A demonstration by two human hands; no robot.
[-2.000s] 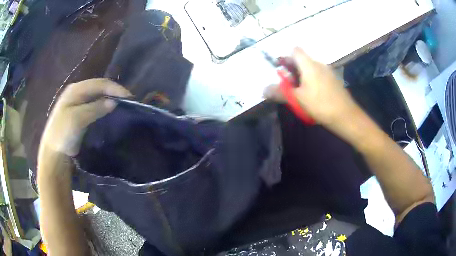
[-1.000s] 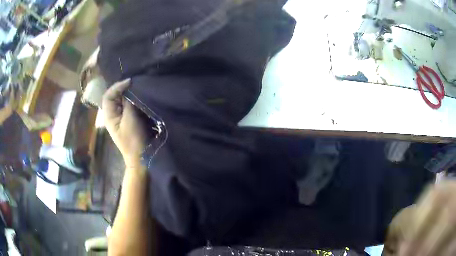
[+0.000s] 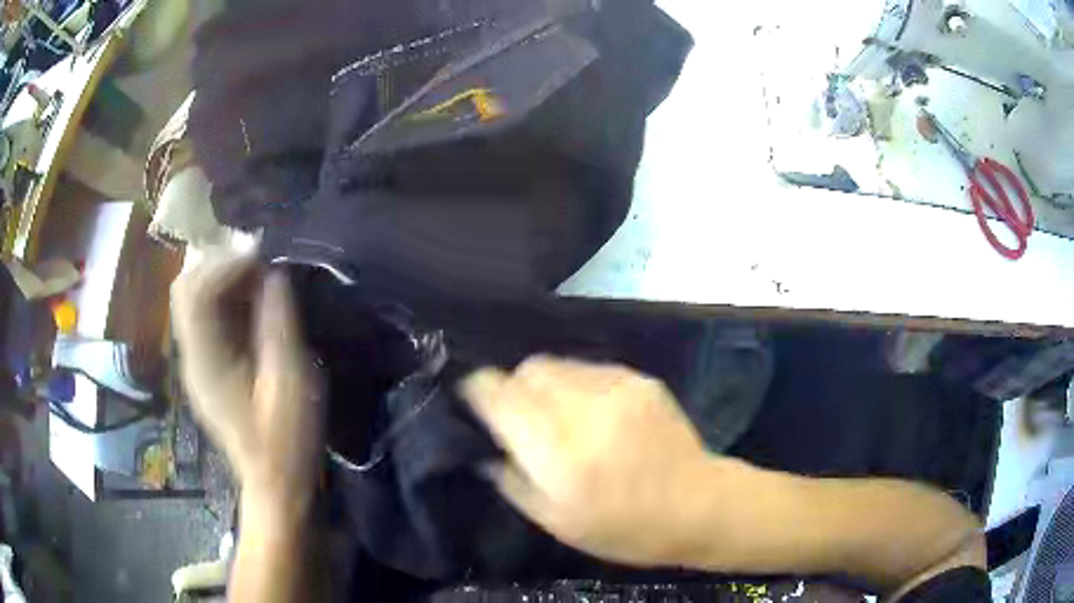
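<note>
Dark trousers [image 3: 471, 224] lie over the table's front edge and hang towards my lap. Their round opening, with a pale stitched edge [image 3: 357, 462], faces up at lower left. My left hand [image 3: 253, 365], blurred, is at the left side of the opening with its fingers on the edge. My right hand [image 3: 601, 454], also blurred, is right of the opening with curled fingertips close to the cloth; whether they grip it is unclear. Red-handled scissors [image 3: 1001, 206] lie at the right on the machine bed, out of both hands.
The white table [image 3: 707, 253] has a brown front edge. The metal machine bed [image 3: 813, 147] is at upper right with small parts on it. A grey cloth [image 3: 730, 383] hangs below the table edge. A white board or paper [image 3: 88, 353] and a curved wooden edge are at far left.
The scissors were first in my right hand and now lie on the machine bed. My right hand has come in from the lower right to the opening. The view has turned and shifted.
</note>
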